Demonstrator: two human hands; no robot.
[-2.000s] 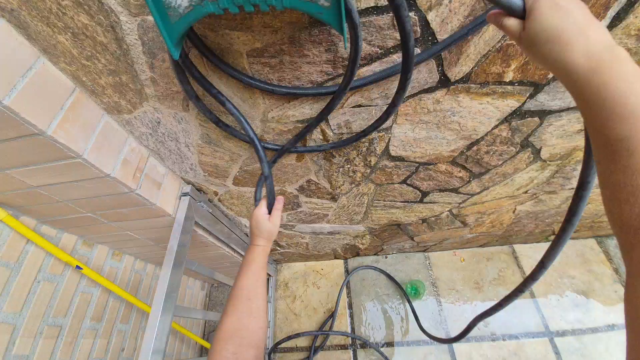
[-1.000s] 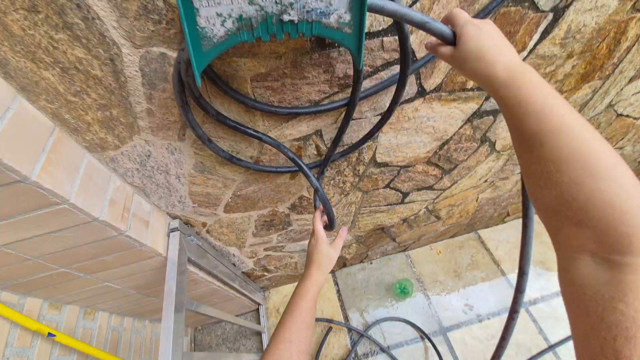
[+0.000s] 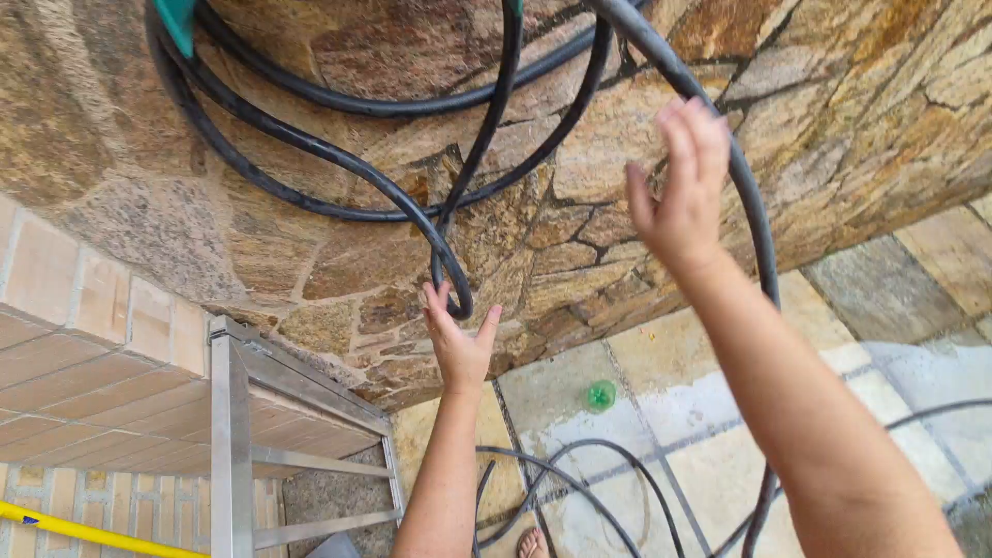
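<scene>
A black hose (image 3: 356, 159) hangs in loops against the stone wall from a green hose holder (image 3: 177, 23) at the upper left. My left hand (image 3: 463, 341) touches the bottom bend of the lowest loop, with thumb and fingers spread around its underside. My right hand (image 3: 686, 174) is raised, blurred, with fingers apart, just left of the hose's hanging length (image 3: 756, 209); whether its fingertips touch the hose cannot be told. That length runs down past my right forearm toward the paving.
An aluminium ladder (image 3: 232, 434) stands at the lower left by a brick wall (image 3: 93, 349), near a yellow pole (image 3: 101, 533). On the wet stone paving lie more hose (image 3: 589, 496) and a green plastic object (image 3: 601, 395). A foot shows at the bottom edge.
My right hand, earlier closed on the hose at the upper right, has let go and moved lower, fingers apart. The holder has mostly left the top of the view. My left hand remains at the loop's bottom.
</scene>
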